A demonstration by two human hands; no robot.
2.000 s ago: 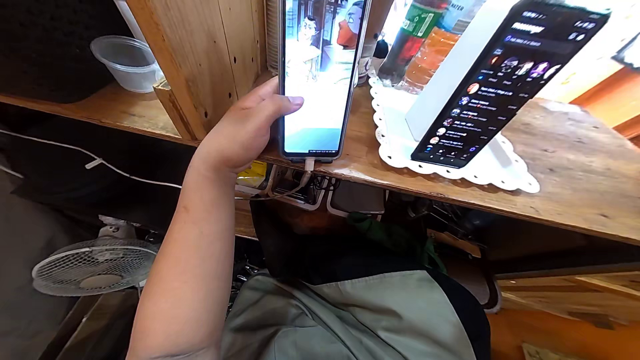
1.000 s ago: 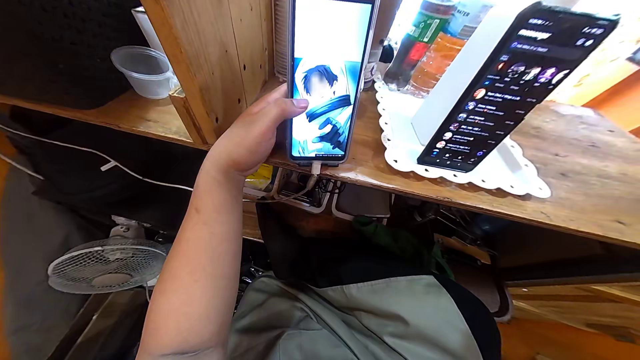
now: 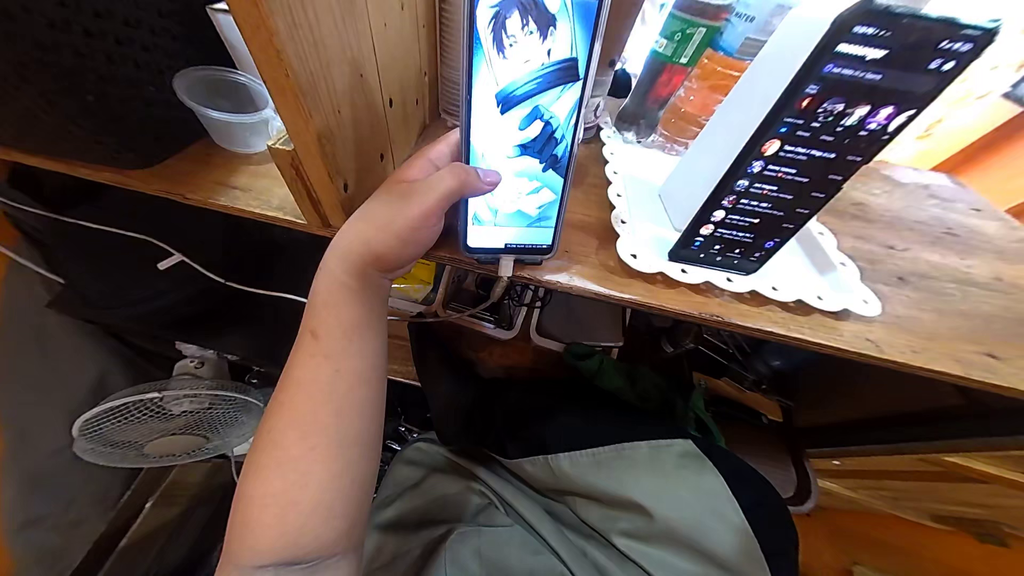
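My left hand (image 3: 420, 204) is at the lower left side of an upright smartphone (image 3: 524, 128), its thumb over the screen's left edge and its fingers behind. The screen shows a drawn, dark-haired cartoon figure in blue and white. A white charging cable (image 3: 506, 266) is plugged into the phone's bottom end. To the right, a second smartphone (image 3: 832, 136) with a dark screen leans against a white box (image 3: 744, 104) on a white scalloped-edge tray (image 3: 640, 240). My right hand is not in view.
Drink bottles (image 3: 680, 68) stand behind the tray on the wooden counter (image 3: 920, 336). A clear plastic tub (image 3: 228, 108) sits on the left shelf, past a wooden upright (image 3: 296, 88). Below are a desk fan (image 3: 172, 424), a hanging white cord (image 3: 232, 282) and small trays (image 3: 580, 316).
The picture on the held phone's screen has changed from a scene with several shapes to the cartoon figure. My left hand has stayed at the phone's side.
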